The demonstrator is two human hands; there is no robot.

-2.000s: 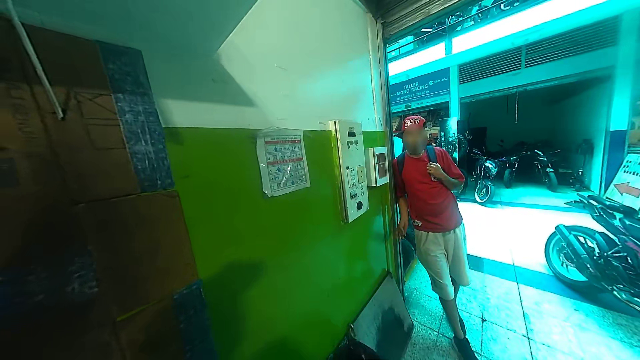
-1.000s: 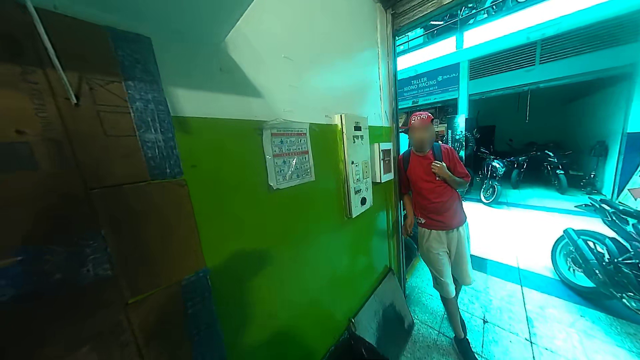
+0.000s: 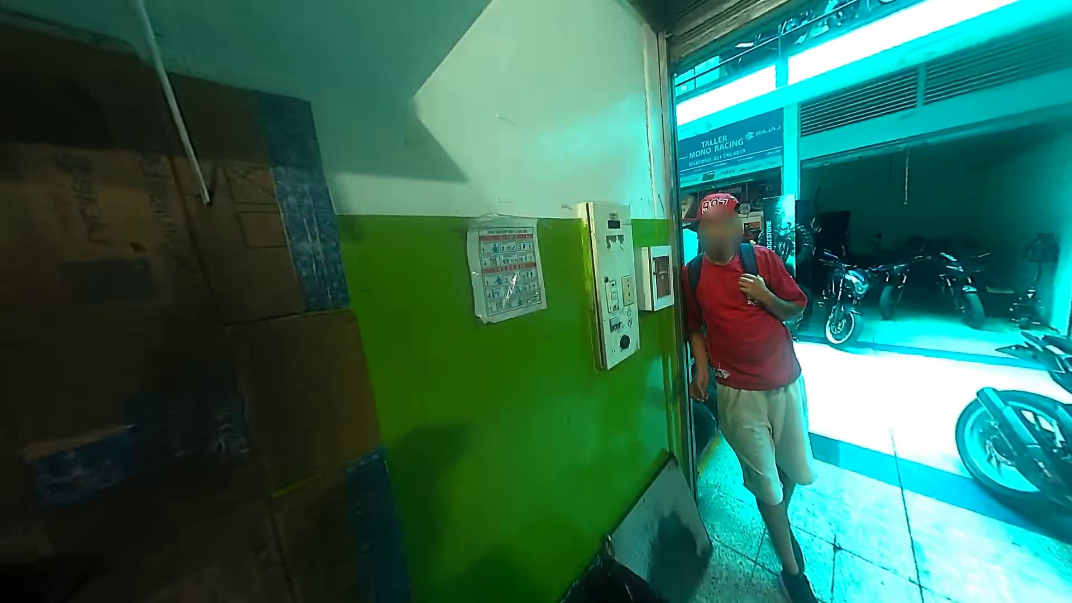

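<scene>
Neither my left hand nor my right hand shows in the head view, so what they hold or touch is hidden. Ahead of me is a wall painted green below and white above [image 3: 469,377]. A printed sheet in a clear plastic cover [image 3: 509,270] is fixed to it. Right of the sheet, a white control panel [image 3: 614,285] with a round black part near its bottom is mounted upright. Beside that panel sits a small white-framed box [image 3: 658,278]. Flattened cardboard with blue strips [image 3: 293,377] covers the left side.
A person in a red shirt and cap [image 3: 745,327] leans at the doorway's edge. A dark board [image 3: 662,528] rests against the wall, with a black plastic bag [image 3: 611,582] beside it. Outside, a motorcycle [image 3: 1017,427] stands at the right, and several more are in the garage opposite.
</scene>
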